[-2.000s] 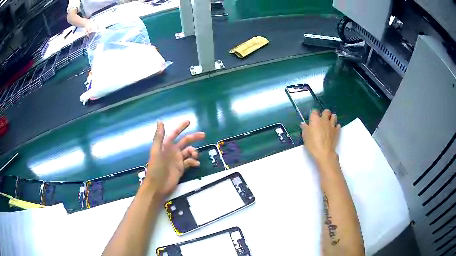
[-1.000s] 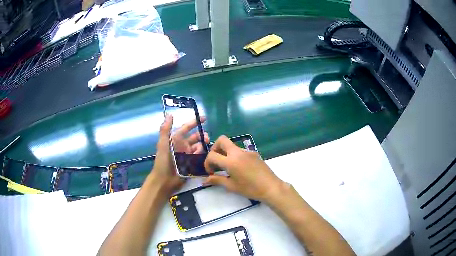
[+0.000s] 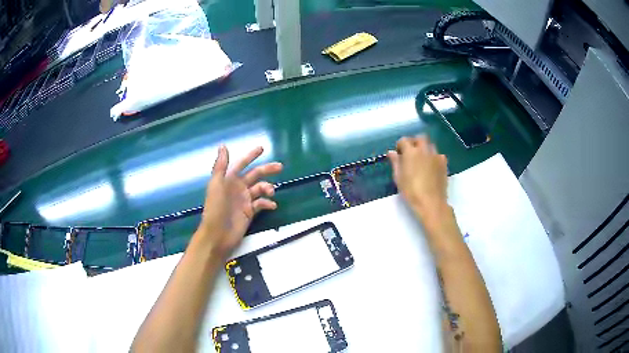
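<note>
My left hand [image 3: 236, 201] is open and empty, fingers apart, palm up, over the belt's near edge. My right hand [image 3: 419, 172] is at the right end of a phone middle frame [image 3: 365, 183] in the row on the green belt. It hides that end, so its grip cannot be told. Another middle frame [image 3: 303, 195] lies to the left in the row, partly behind my left hand. Two middle frames, an upper one [image 3: 247, 275] and a lower one [image 3: 233, 338] cut off by the picture's edge, lie on the white foam sheet [image 3: 393, 276], with yellow-orange edging at their left ends.
Another middle frame [image 3: 476, 133] lies at the belt's right end. Beyond the green belt [image 3: 296, 117] are a grey post [image 3: 288, 41], a small yellow packet [image 3: 350, 47] and a clear bag with white contents [image 3: 172, 76]. A grey machine housing [image 3: 593, 179] stands at right.
The middle frame that was in my hands a second ago is out of my left hand. My right hand has moved right to the belt's row. The frame at the belt's right end shows more fully.
</note>
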